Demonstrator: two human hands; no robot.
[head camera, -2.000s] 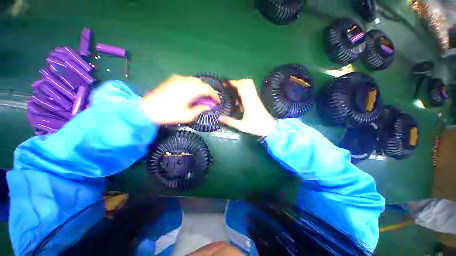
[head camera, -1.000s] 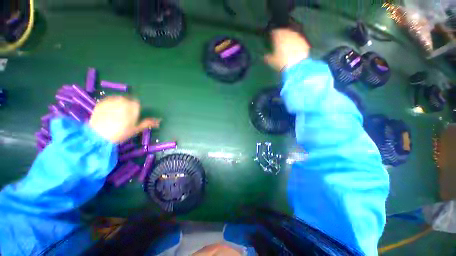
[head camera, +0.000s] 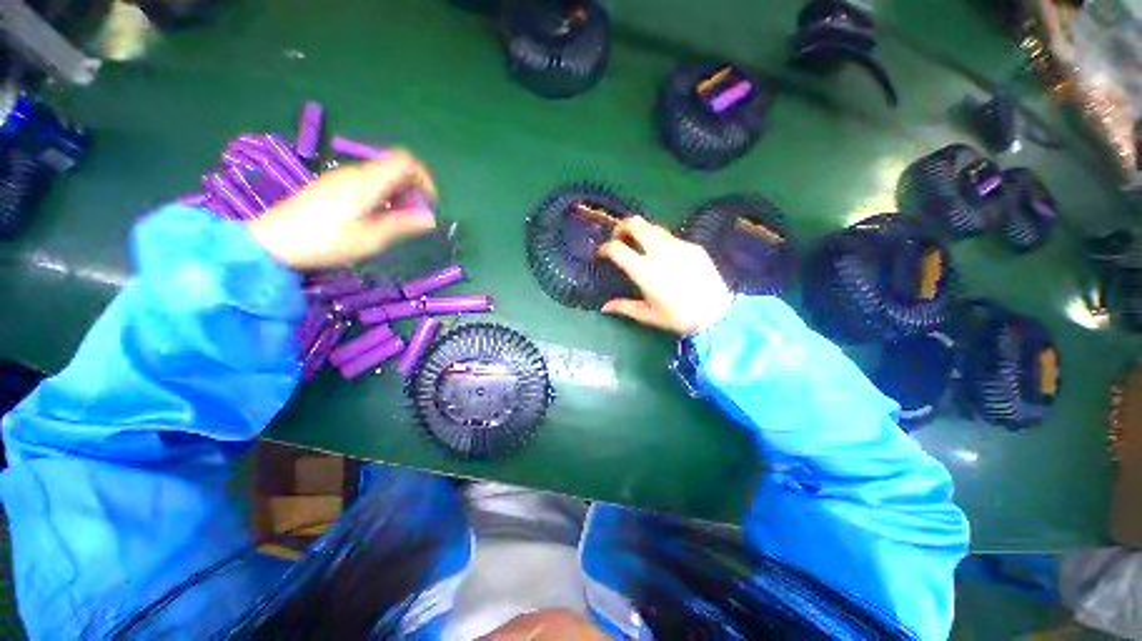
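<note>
A round black ribbed housing (head camera: 560, 257) lies mid-bench with a yellow-brown strip at its centre. My right hand (head camera: 664, 273) holds it at its right side, fingers over the centre, thumb at the near rim. My left hand (head camera: 344, 215) is blurred above the purple cells (head camera: 257, 175); a purple patch shows near its fingertips, but whether it grips a cell I cannot tell. More loose cells (head camera: 370, 351) lie below this hand. A second ribbed housing (head camera: 480, 391) lies nearer me, flat centre up, touched by neither hand.
Black housings (head camera: 877, 278) stand at right, some with yellow-brown strips. Another (head camera: 710, 115), with a purple cell, stands farther back, and one more (head camera: 555, 48) at the back edge. A black curved part (head camera: 837, 35) lies at the back. A blue object (head camera: 44, 135) is at far left.
My right hand has come back from the far side of the bench onto a housing in the middle. My left hand has moved up and right over the cells. The camera view has shifted.
</note>
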